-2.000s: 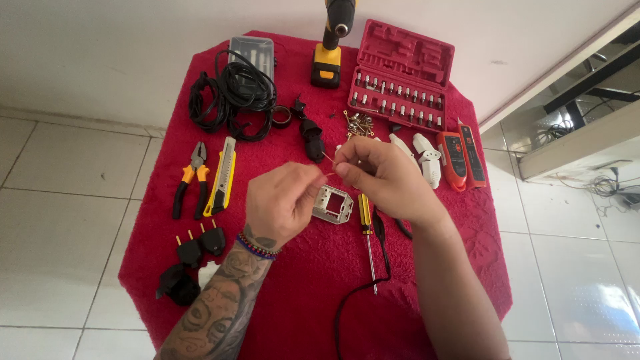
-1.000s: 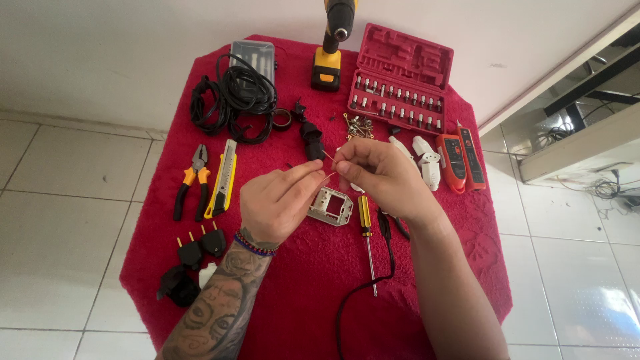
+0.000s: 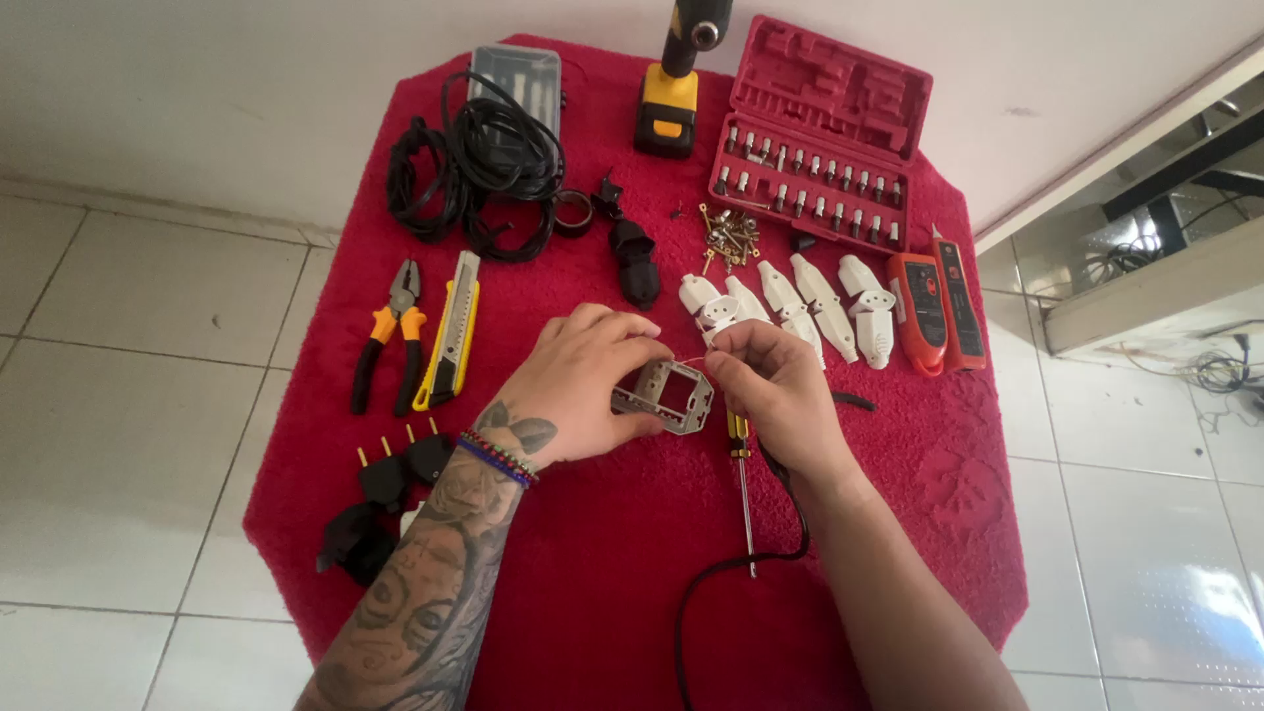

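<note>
My left hand (image 3: 592, 385) grips a grey electrical mounting frame (image 3: 681, 397) by its left side, thumb below and fingers above. The frame has a square opening and is tilted. Just right of it, my right hand (image 3: 775, 395) pinches the thin wire end of a black cable (image 3: 701, 575); the cable runs under that hand and curves down toward the bottom edge. A thin reddish wire (image 3: 698, 360) spans the gap between the fingertips and the frame. Partly under my right hand lies a screwdriver (image 3: 746, 494) with a yellow and black handle.
Combination pliers (image 3: 400, 331) and a yellow utility knife (image 3: 451, 331) lie left, above black plugs (image 3: 383, 479). Behind are coiled black cable (image 3: 504, 148), a cordless drill (image 3: 669, 99) and a red bit case (image 3: 820, 128). White connectors (image 3: 790, 301), loose screws (image 3: 729, 237) and red testers (image 3: 920, 311) lie right.
My left hand has let go of the wire end and taken hold of the grey frame, which lay on the cloth before. The frame is now raised and tilted. My right hand still holds the wire.
</note>
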